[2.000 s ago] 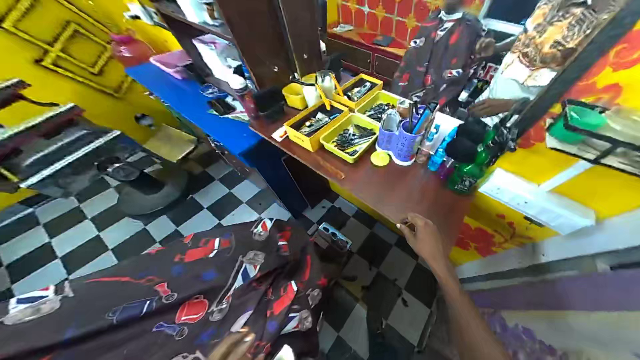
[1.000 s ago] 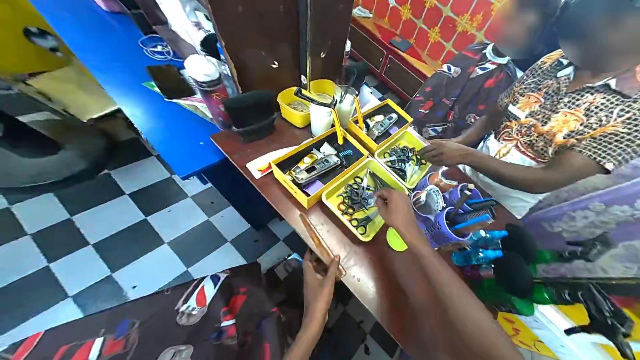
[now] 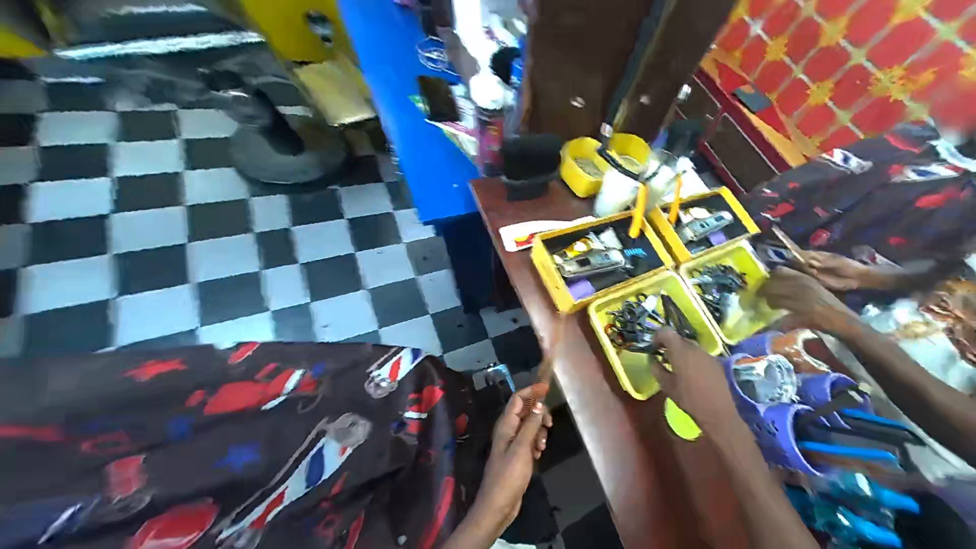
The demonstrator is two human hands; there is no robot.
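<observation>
My left hand (image 3: pixel 518 450) grips the end of a thin brown comb (image 3: pixel 550 362) beside the counter's front edge, over the cape. My right hand (image 3: pixel 690 374) reaches down into a yellow plastic tray (image 3: pixel 633 377) of scissors and hair clips (image 3: pixel 640 324); its fingertips are hard to make out, so I cannot tell whether they grip anything. Touching this tray is a yellow-rimmed box (image 3: pixel 560 293) with a hair clipper (image 3: pixel 592 263). A dark barber's cape (image 3: pixel 252 442) with red, white and blue prints spreads across the lower left.
Brown counter (image 3: pixel 610 457) with a lime-green round lid (image 3: pixel 681 419), purple perforated cups (image 3: pixel 781 435) and blue-green bottles (image 3: pixel 854 503). What seems a mirror reflection repeats the trays, a hand (image 3: pixel 808 297) and a cape at right. A blue counter (image 3: pixel 389 114) and a chair base (image 3: pixel 286 149) stand beyond.
Two seconds ago my right hand was above the counter's near part; now it is in the scissors tray. The comb, on the counter edge by my left hand a second ago, is now held. The view has shifted.
</observation>
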